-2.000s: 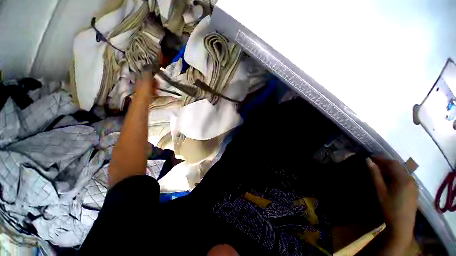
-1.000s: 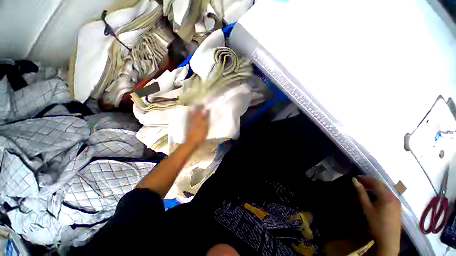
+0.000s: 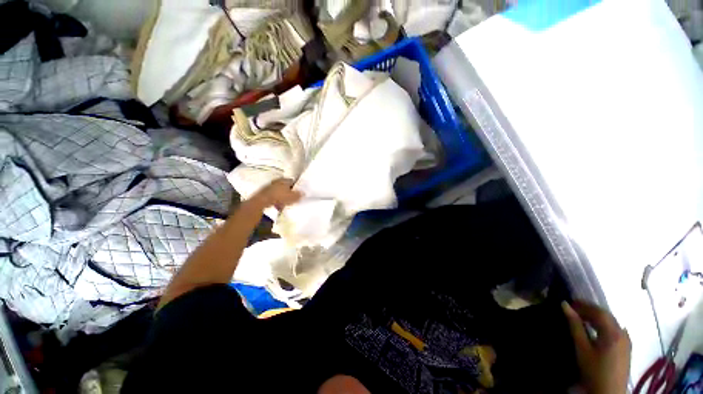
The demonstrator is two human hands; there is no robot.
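White and beige fabric panels (image 3: 362,146) lie unfolded in a loose heap over the blue plastic crate (image 3: 451,127), left of the sewing table. My left hand (image 3: 281,194) is at the lower left edge of these panels, its fingertips on or under the fabric; the grip is partly hidden. My right hand (image 3: 601,342) is at the table's grey front edge at the lower right, fingers bent and thumb apart, with no fabric visible in it.
The white sewing table (image 3: 570,100) fills the right, with red-handled scissors (image 3: 655,375) and the needle plate (image 3: 678,277) on it. Tied fabric bundles (image 3: 181,46) stand behind the crate. Grey quilted pieces (image 3: 92,185) are heaped at left. The wearer's dark-clothed lap is below.
The view has shifted. My left hand has moved from the tied bundles down to the loose panels. The rolled stack has opened out flatter, and more of the blue crate shows. My right hand stays by the table edge.
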